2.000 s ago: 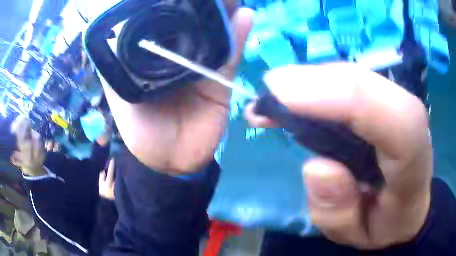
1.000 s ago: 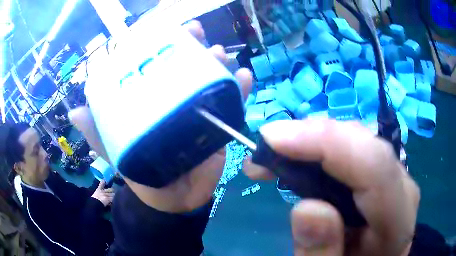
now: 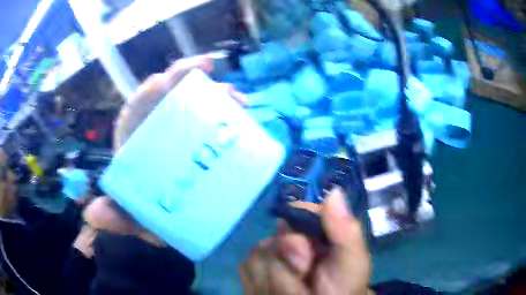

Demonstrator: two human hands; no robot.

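A light-blue speaker housing is held up in front of me, its side with the row of button holes facing me. My left hand holds it from behind and at its left, partly hidden by it; the speaker front is out of sight. My right hand is closed around the black handle of the hand screwdriver, right of and below the housing. The screwdriver's shaft cannot be made out. The view is blurred.
Blue housings lie heaped at the back. A black-and-metallic screw feeder, with a dark cabled tool beside it, is at right. Dark-fronted blue units stand beside the feeder. Another worker is at left. A cardboard tray is far right.
The housing has turned so its button-hole side faces me and the black face is hidden. The screwdriver has come away from it; my right hand has moved left. The camera view has shifted.
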